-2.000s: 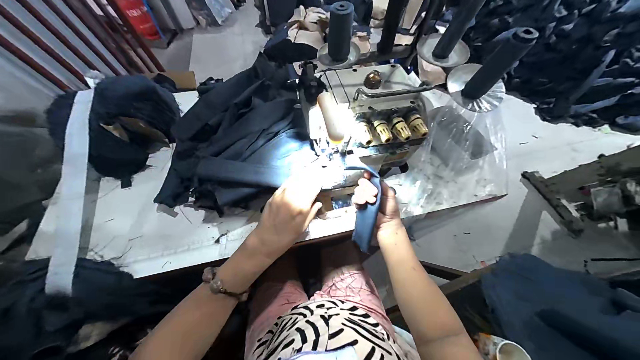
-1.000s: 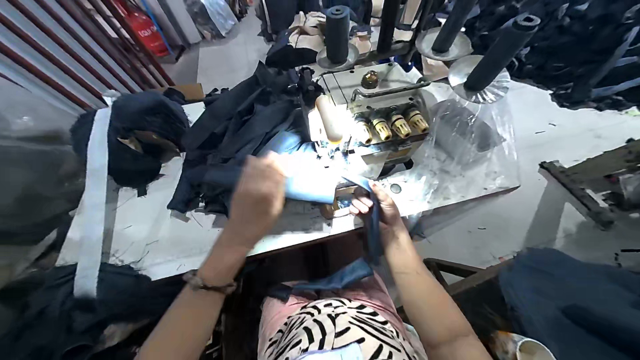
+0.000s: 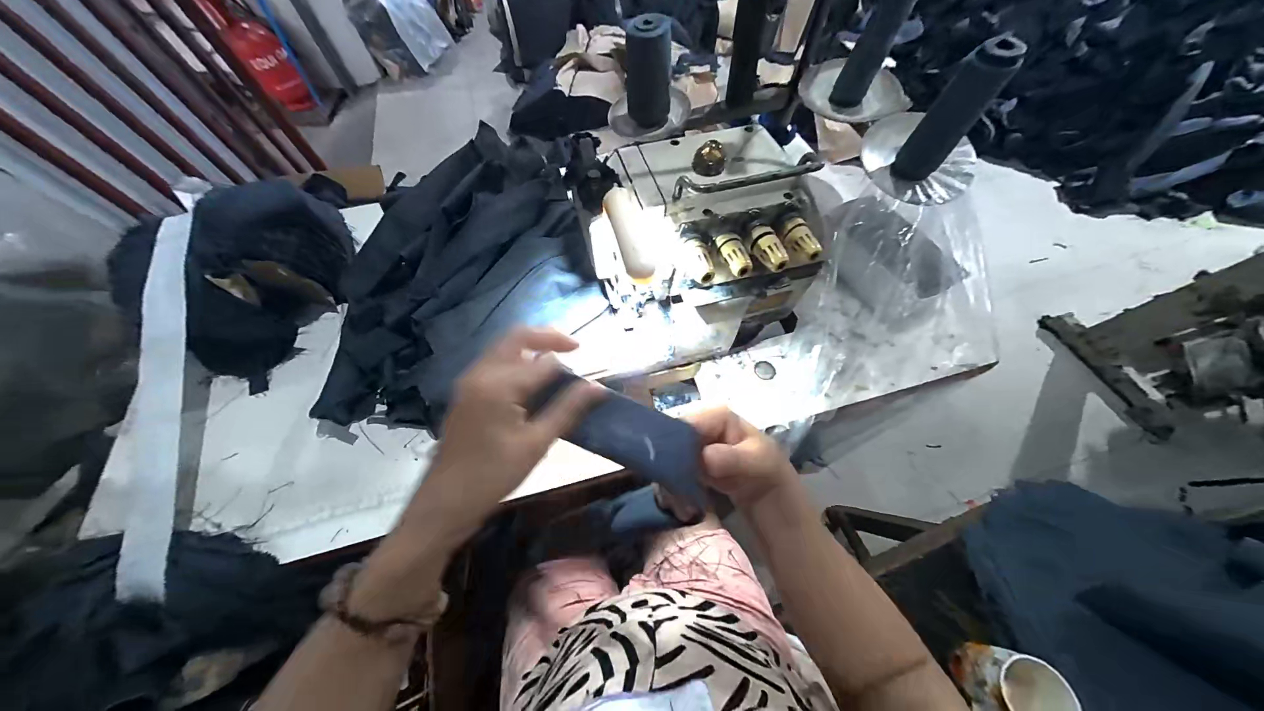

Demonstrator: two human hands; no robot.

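Note:
A strip of dark blue fabric (image 3: 632,432) is stretched between my two hands, in front of an overlock sewing machine (image 3: 721,207). My left hand (image 3: 509,410), blurred, holds the strip's left end between thumb and fingers. The right end is gripped by my right hand (image 3: 741,456) above my lap. More blue cloth hangs below, over my thighs. Left of the machine lies a heap of dark cut fabric pieces (image 3: 434,257). The machine's lamp lights the needle area brightly, so details there are washed out.
Cones of dark thread (image 3: 649,74) stand behind the machine. Clear plastic (image 3: 908,286) lies at its right. At the left are a fabric bundle (image 3: 262,267) and a white strip (image 3: 158,415). Blue cloth (image 3: 1116,592) and a cup (image 3: 1027,681) sit at lower right. The table's front edge (image 3: 553,486) is near my lap.
Both hands have moved off the machine's needle area toward me. The blue strip, earlier at the machine's front, is now stretched between them in front of the table edge.

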